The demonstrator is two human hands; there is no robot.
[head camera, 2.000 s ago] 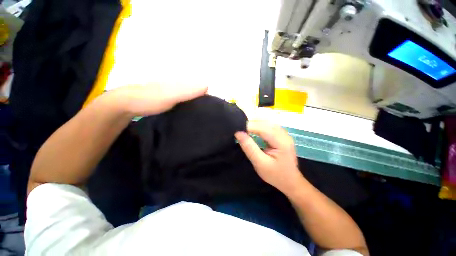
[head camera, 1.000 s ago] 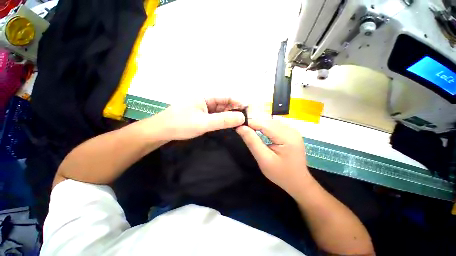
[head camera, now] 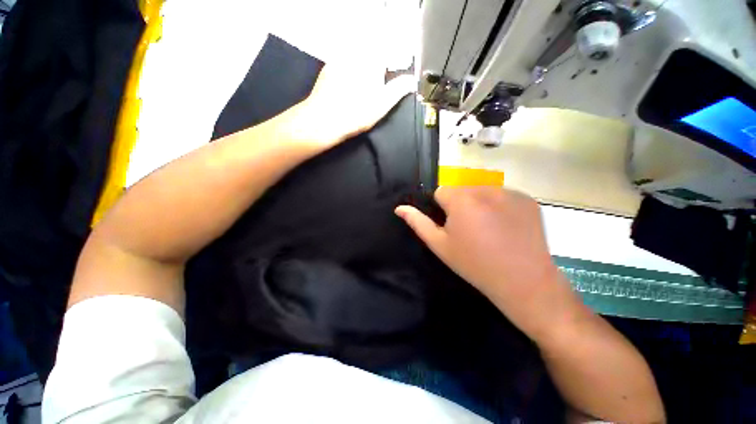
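Note:
A black garment panel [head camera: 331,199] runs from my lap up over the table's front edge to the needle area of the white sewing machine [head camera: 572,50]. My left hand [head camera: 365,91] lies on the panel's upper edge, its fingertips beside the needle area and partly blurred into the white table. My right hand [head camera: 489,232] holds the panel's right edge just below the yellow tape guide [head camera: 471,176], thumb on top, other fingers bent. The presser foot [head camera: 431,114] is at the panel's top right corner; whether it is down on the cloth I cannot tell.
A black cloth flap [head camera: 267,87] lies on the white table beyond my left forearm. A black garment pile [head camera: 50,108] hangs left of the yellow edge tape [head camera: 126,141]. Black cut strips [head camera: 684,236] lie at right below the lit screen [head camera: 725,124]. The green measuring strip [head camera: 655,290] edges the table.
Both hands have come apart. My left hand has moved up to the needle area, and my right hand is at the panel's edge. The panel now lies spread up to the machine, and a flap shows on the table.

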